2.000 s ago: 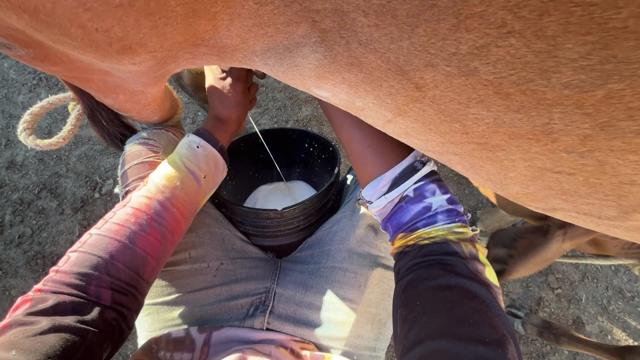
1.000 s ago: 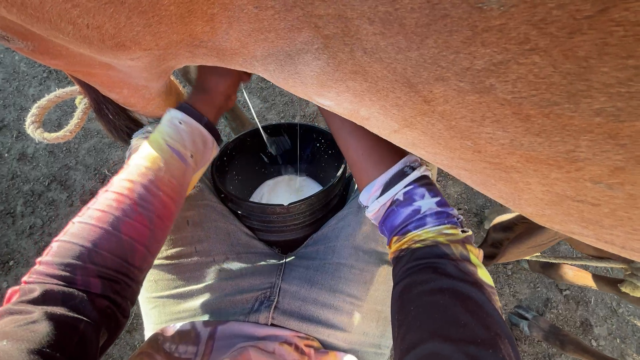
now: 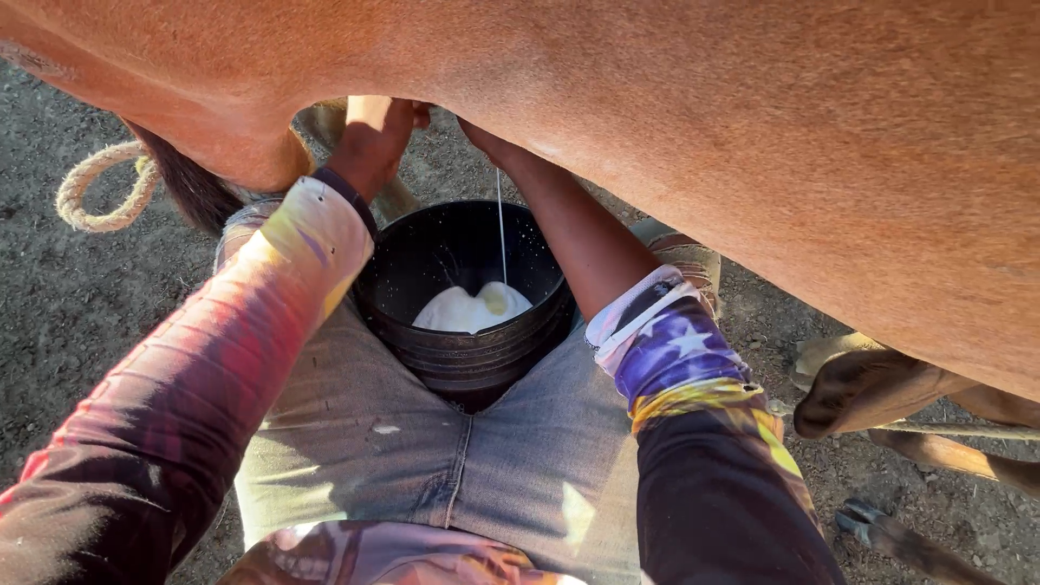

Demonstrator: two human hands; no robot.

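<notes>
Under the belly of a reddish-brown cow (image 3: 691,146) both my hands reach in toward the udder, which the flank hides. My left hand (image 3: 378,134) is at the flank's lower edge, its fingers mostly out of sight. On the other side my right hand (image 3: 487,146) shows only in part, its fingers behind the belly. A thin white stream of milk (image 3: 501,236) falls from near my right hand. It lands in a black plastic bucket (image 3: 467,353), held upright between my thighs. Frothy white milk (image 3: 471,309) lies in the bucket, and drops speckle its inner wall.
A looped rope (image 3: 106,219) hangs at the left beside a dark tail (image 3: 183,179). At the lower right are a brown calf's head (image 3: 873,390), another rope (image 3: 959,429) and a hoofed leg (image 3: 894,536). Dry, gritty ground (image 3: 89,301) lies around.
The milk stream now falls from my right hand's side; two seconds ago it came from beside my left hand. More of my right wrist and hand shows below the belly.
</notes>
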